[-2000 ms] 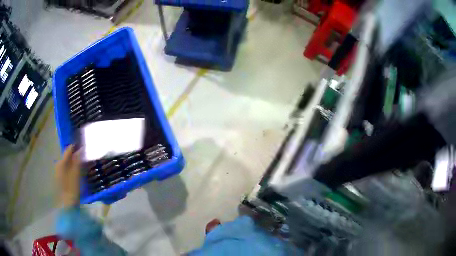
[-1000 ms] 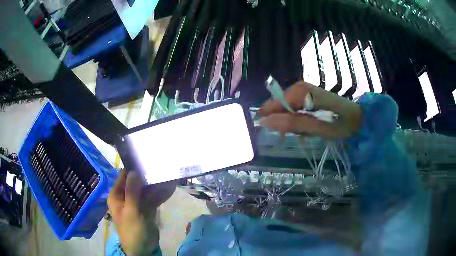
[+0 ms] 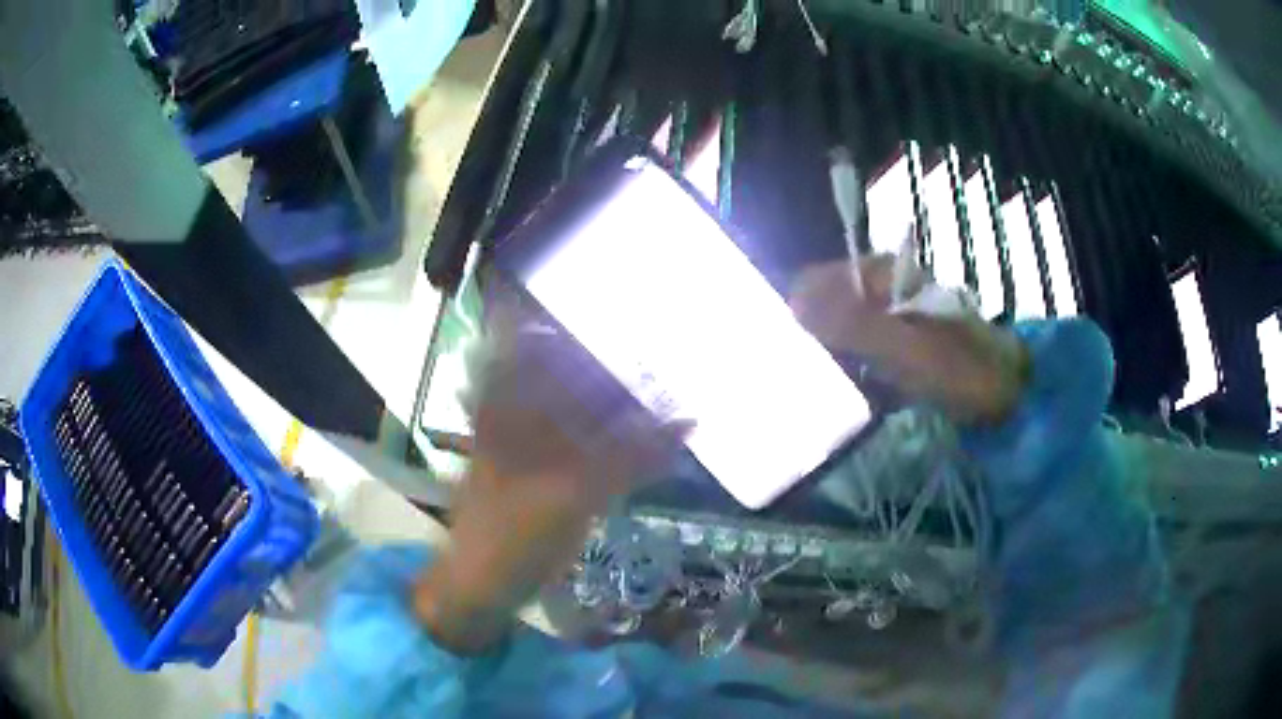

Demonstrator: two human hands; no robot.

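A smartphone (image 3: 703,330) with a glowing white screen is held tilted in front of the slotted rack (image 3: 787,127). My left hand (image 3: 548,421) is blurred and grips the phone from its lower left side. My right hand (image 3: 914,337) is near the phone's right edge and holds white charging cables (image 3: 848,211), whose plug ends stick up from the fingers. Whether the right fingers touch the phone is hidden by blur. Phones with white screens (image 3: 942,232) stand on edge in the rack slots behind.
A blue bin (image 3: 267,541) packed with dark phones is at the lower left. A dark rack post (image 3: 281,330) slants between bin and rack. A blue cart (image 3: 316,211) stands at the upper left. Tangled cables and adapters (image 3: 675,555) line the shelf front.
The phone has swung from nearly level to a steep slant, its right end lower, and moved right. My left hand has moved right and up with it. My right hand still holds the cables.
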